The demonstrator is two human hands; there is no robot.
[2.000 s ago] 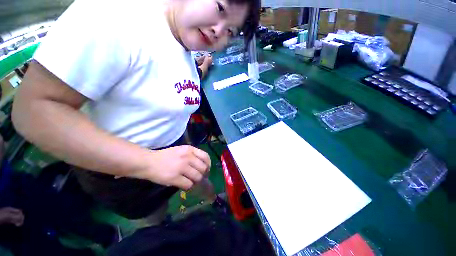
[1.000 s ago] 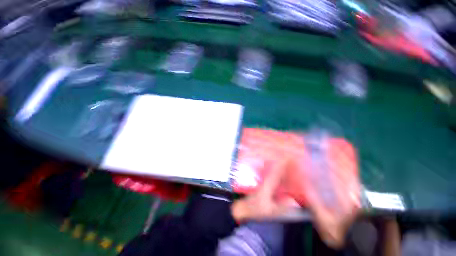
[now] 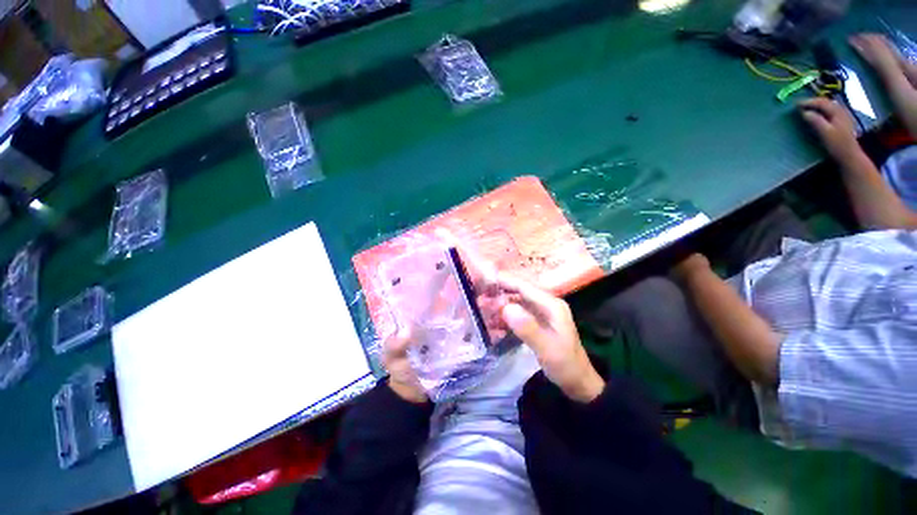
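A clear plastic housing (image 3: 427, 307) in crinkled clear film lies over the left part of the red work mat (image 3: 538, 226). It has small dark dots near its corners and a black strip (image 3: 469, 294) along its right side. My left hand (image 3: 404, 367) is shut on its lower left edge. My right hand (image 3: 543, 327) is at the right of the black strip, fingers partly bent over loose film; whether it grips the film cannot be told.
A white board (image 3: 241, 352) lies left of the mat. Bagged units (image 3: 286, 148) are spaced along the green bench (image 3: 563, 111). Unbagged clear housings (image 3: 82, 417) lie at far left. A black parts tray (image 3: 171, 72) is at the far side. A neighbour's arms (image 3: 739, 312) are at right.
The view has swung from the person at left to the mat. Both hands, blurred over the mat one second ago, now show clearly at the bagged housing.
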